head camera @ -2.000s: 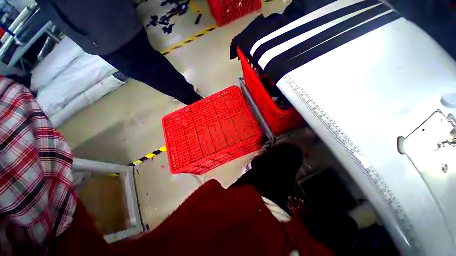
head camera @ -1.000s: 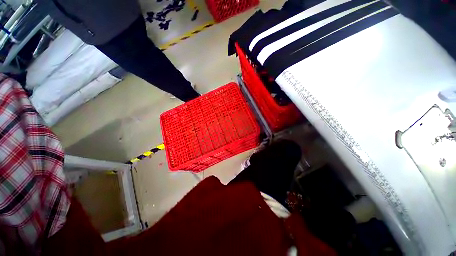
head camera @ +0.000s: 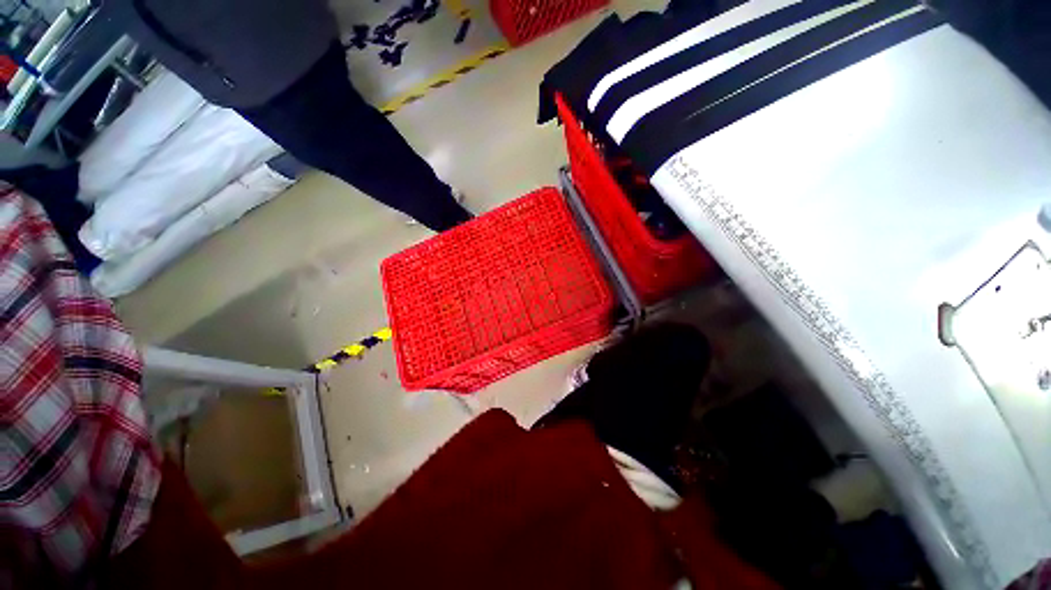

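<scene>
Neither of my hands is in the picture. A red-and-white checked sleeve cover [head camera: 72, 380] fills the left edge, and dark red knit cloth [head camera: 461, 519] lies across the bottom. The white machine table [head camera: 876, 173] is at the right, with a printed measuring scale [head camera: 795, 328] along its front edge. A black garment part with white stripes [head camera: 738, 75] lies over the table's far left end. A metal plate [head camera: 1014, 323] set in the table shows at the right edge.
An upturned-looking red basket [head camera: 501, 288] stands on the floor; another red basket [head camera: 628, 219] is beside the table. A person in dark clothes [head camera: 346, 138] stands ahead. White rolls [head camera: 184, 173] lie at left. A grey metal frame [head camera: 305, 444] stands at lower left.
The view has shifted slightly, so the baskets and table sit a little further right in the picture. No object has visibly moved.
</scene>
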